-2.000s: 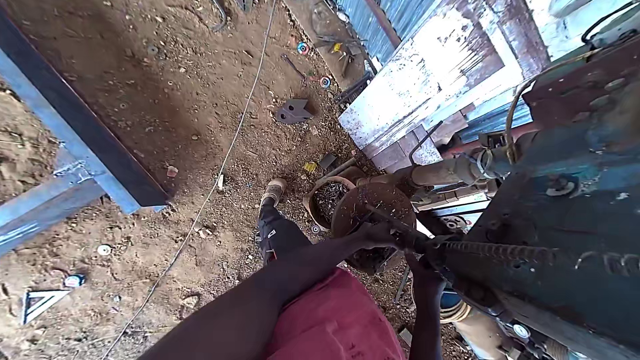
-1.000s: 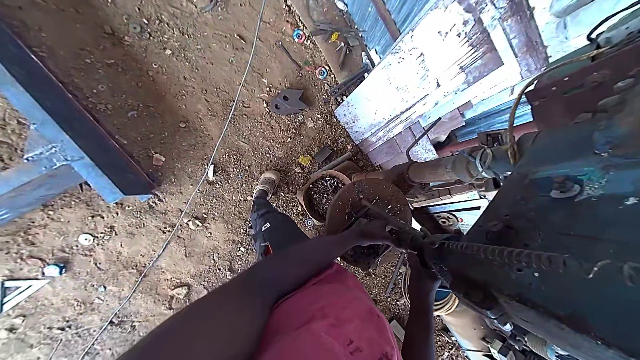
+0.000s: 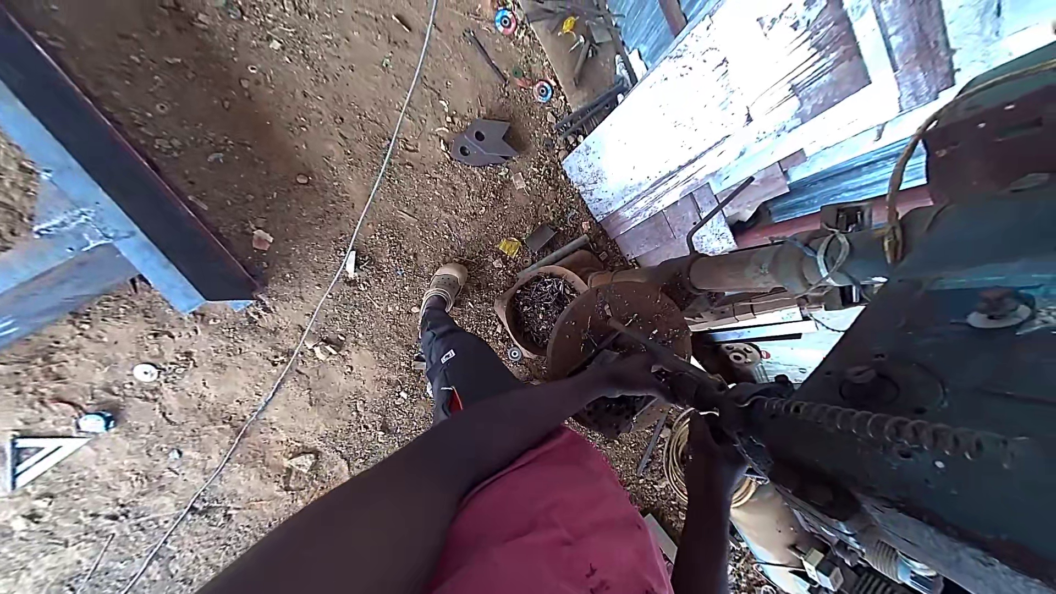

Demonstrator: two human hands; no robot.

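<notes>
A dark green machine head [image 3: 973, 355], apparently a drill press, fills the right side, with a coil spring [image 3: 883, 425] along it. Its round rusty metal table [image 3: 569, 334] lies left of the head and bears metal chips. My left hand [image 3: 631, 375] is over the table's lower edge, at the end of a dark metal bar or lever [image 3: 648, 342] by the spindle; its grip is unclear. My right hand [image 3: 714, 441] is raised against the spindle's underside, its fingers mostly hidden by dark parts. The workpiece, if any, cannot be made out.
Beside the table stands a bowl of metal shavings [image 3: 503, 309]. A steel column [image 3: 742, 272] runs behind. A notched steel plate [image 3: 487, 142], a long cable [image 3: 363, 210] and a set square [image 3: 16, 462] lie on the dirt. A steel frame [image 3: 140, 198] is at left, coiled hose [image 3: 675, 454] below.
Both hands stay at the spindle area, with only small shifts. Nothing is plainly taken up or let go.
</notes>
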